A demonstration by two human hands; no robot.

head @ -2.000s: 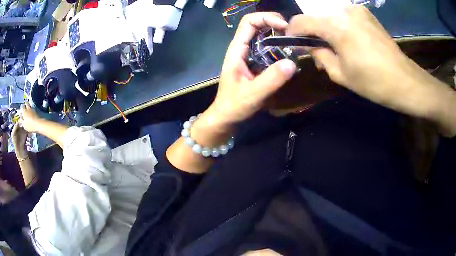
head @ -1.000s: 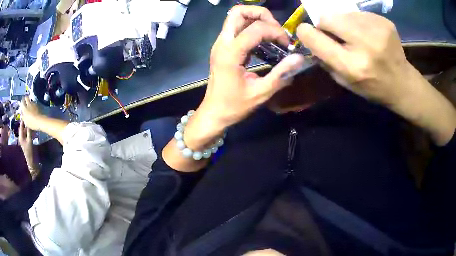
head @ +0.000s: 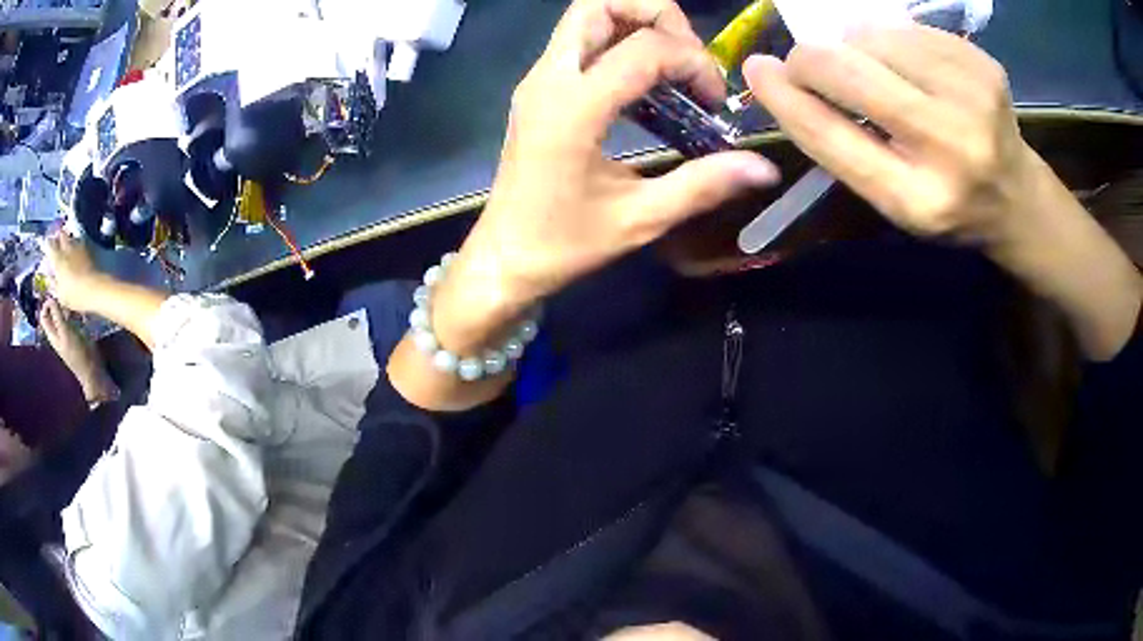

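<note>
My left hand [head: 589, 175], with a beaded bracelet at the wrist, holds a small dark-and-silver module [head: 687, 122] between fingers and thumb above the bench edge. My right hand [head: 902, 132] is close to its right, fingers curled around a slim metal tool [head: 787, 210], likely tweezers, whose rounded end points down and left. A yellow strip [head: 742, 34] runs beside a white part [head: 815, 18] just behind my right fingers. Whether the right fingertips touch the module or strip is unclear.
White housings [head: 270, 50] with black round parts and dangling wires stand on the dark-green bench mat [head: 433, 163] at the left. A coworker in a pale sleeve [head: 169, 426] sits at the left, hands at the bench. The pale bench edging [head: 364, 238] runs between bench and lap.
My left hand has moved left and turned, with the module tilted. The tool in my right hand has swung from pointing at the module to pointing down. The yellow strip has come into view.
</note>
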